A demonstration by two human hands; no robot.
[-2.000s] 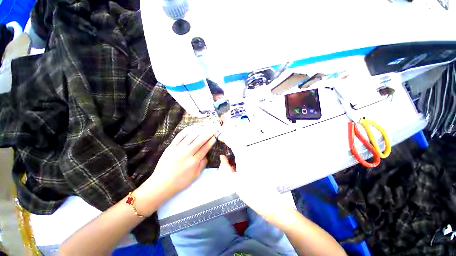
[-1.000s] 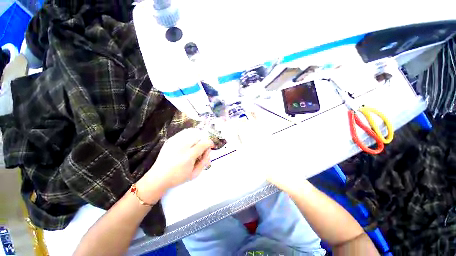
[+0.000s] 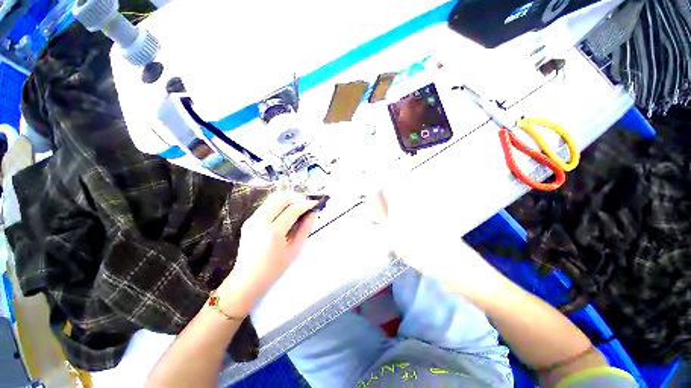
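The dark plaid garment piece [image 3: 144, 258] lies in a heap left of the needle area of the white sewing machine [image 3: 250, 45]. My left hand [image 3: 269, 231] is at the presser foot, its fingers closed on a small dark edge of the cloth. My right hand [image 3: 401, 227] is over the bed to the right of it, washed out by glare; its fingers are hard to make out and I cannot tell whether they hold anything. The needle tip is not clear.
A phone [image 3: 420, 119] with lit icons lies on the bed. Scissors with red and yellow handles [image 3: 533, 163] lie right of it. Small tan pieces [image 3: 346, 101] are beside the blue stripe. A measuring strip [image 3: 333, 320] runs along the table's front edge. Dark plaid cloth [image 3: 614, 258] is piled at the right.
The view has shifted, so the machine sits further left and tilted. My left hand stays at the cloth edge by the foot. My right hand has come up from the table's front edge onto the bed.
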